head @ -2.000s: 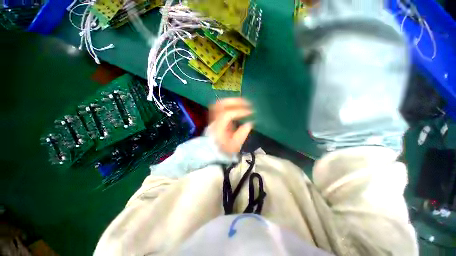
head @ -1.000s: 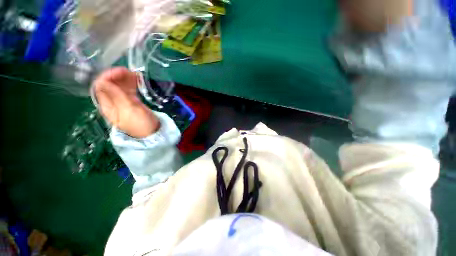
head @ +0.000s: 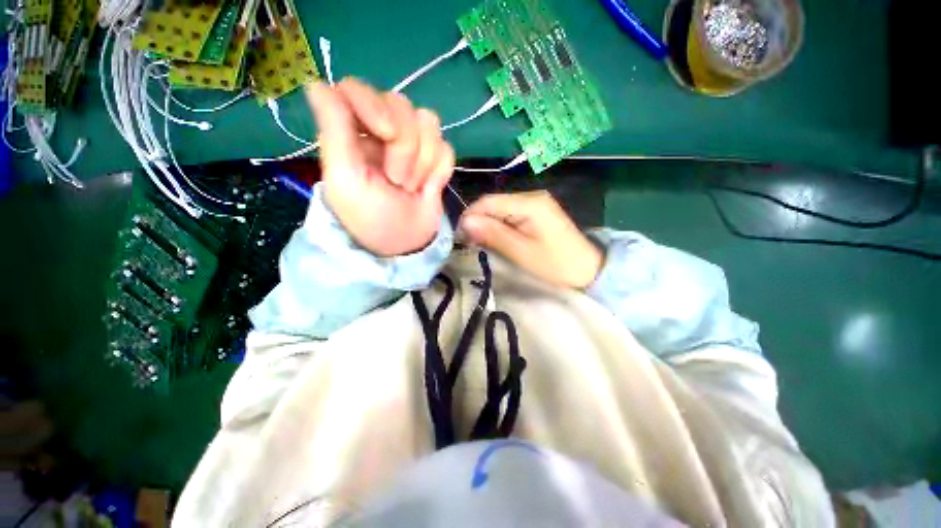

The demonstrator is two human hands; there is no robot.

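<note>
A green circuit board (head: pixel 547 88) lies solder side up on the mat near the bench edge. White lead wires (head: pixel 425 70) run left from its notched side, and some pass behind my left hand. My left hand (head: pixel 387 170) is raised at the bench edge with its fingers curled. My right hand (head: pixel 537 235) is just right of it and lower, in front of my body, with thumb and fingertips pinched. A very thin wire (head: pixel 457 197) spans the small gap between the hands; its ends are hidden in the fingers.
Wired yellow-green boards (head: pixel 201 36) with bundled white leads lie at the upper left. A round tub (head: pixel 712 76) with silvery filling and a blue-handled tool (head: pixel 633 28) are at the upper right. Larger dark green boards (head: pixel 155 294) sit below the bench edge at left. A black cord (head: pixel 815 219) hangs at right.
My left hand has come back from the leads at left. My right arm has drawn back from its forward reach, bringing the hands close together. The view has shifted, showing the single board and tub.
</note>
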